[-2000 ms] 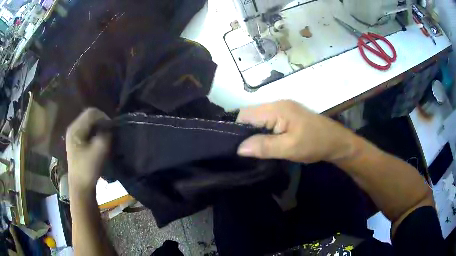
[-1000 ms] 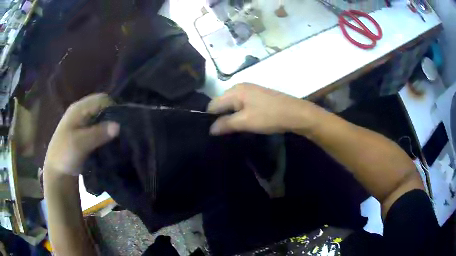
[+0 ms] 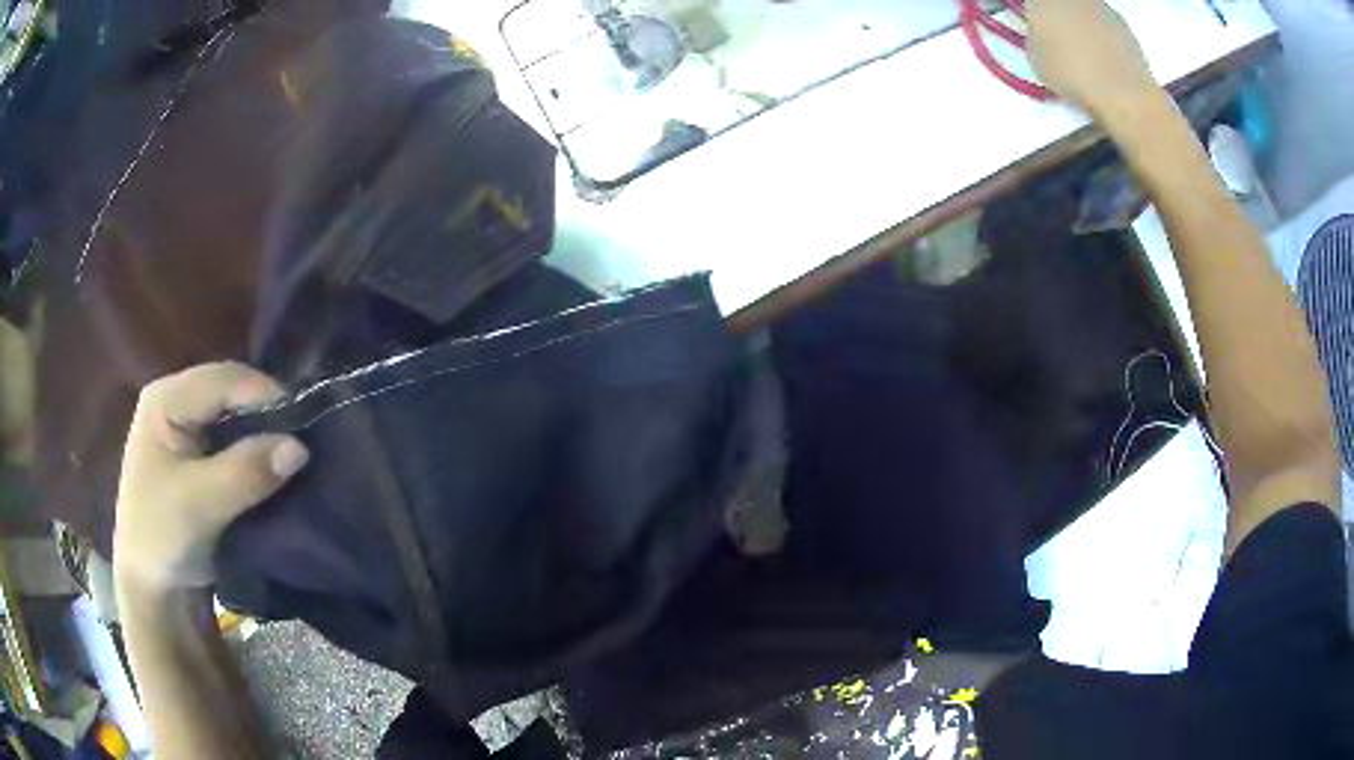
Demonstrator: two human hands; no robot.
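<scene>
The dark jeans (image 3: 535,475) lie across the lap and hang at the table's front edge. Their straight edge, with a whitish thread border and a pale stitch line (image 3: 490,345), runs from lower left to upper right. My left hand (image 3: 208,468) pinches the left end of this edge between thumb and fingers. My right hand (image 3: 1087,57) is at the red-handled scissors (image 3: 992,48) on the table, at the top right. It covers part of the handles. Its fingers are partly hidden, and whether it grips them cannot be told.
The machine bed (image 3: 594,134) is at the top centre, on the white table (image 3: 832,178) with its brown front edge. More dark cloth (image 3: 164,267) is heaped at the left. White material (image 3: 1129,564) lies at the right, near my sleeve. A striped item (image 3: 1332,327) is at the far right.
My right hand has let go of the cloth edge and moved up and right to the scissors. My left hand still holds the edge. The view has shifted, so the table appears higher and further left.
</scene>
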